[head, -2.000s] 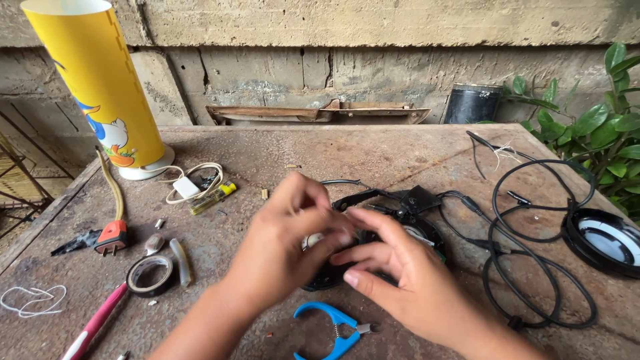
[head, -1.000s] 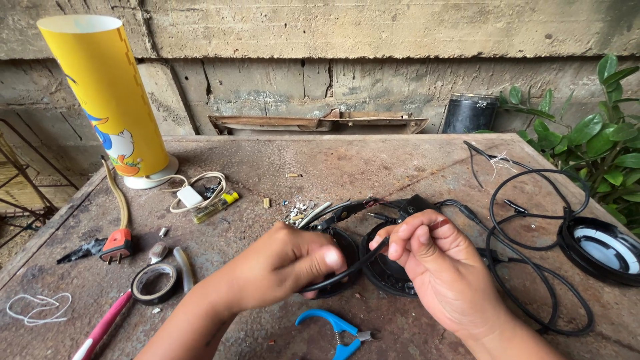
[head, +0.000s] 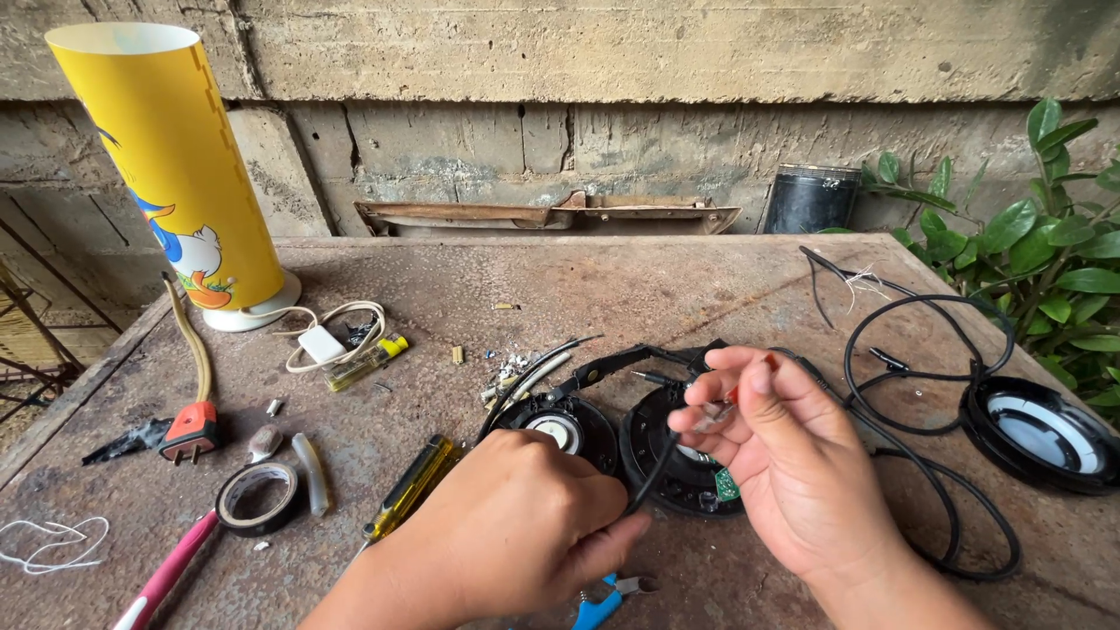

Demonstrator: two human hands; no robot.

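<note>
Between my hands runs a short stretch of black cable (head: 658, 468). My left hand (head: 534, 525), palm down, is shut on it; my right hand (head: 779, 429) pinches the stripped end, where a red bit (head: 754, 374) and pale strands show at the fingertips. Behind the hands lie two opened black headphone ear cups, one (head: 553, 427) with a pale speaker ring, the other (head: 674, 481) with a small green circuit board (head: 725, 485), joined by a black headband (head: 604, 367). Blue-handled cutters (head: 604, 604) lie partly hidden below my left hand. A yellow screwdriver (head: 416, 481) lies beside that wrist.
A yellow cylindrical lamp (head: 175, 175) stands back left. Nearby are a red plug (head: 190, 430), black tape roll (head: 257, 497), pink handle (head: 171, 569), white cord with box (head: 320, 345) and small scraps (head: 507, 376). Looped black cable (head: 949, 420) and a round black part (head: 1041, 433) lie right.
The hands, close together two seconds ago, have moved apart with the cable between them. My right hand has turned palm up, and a red bit now shows at its fingertips.
</note>
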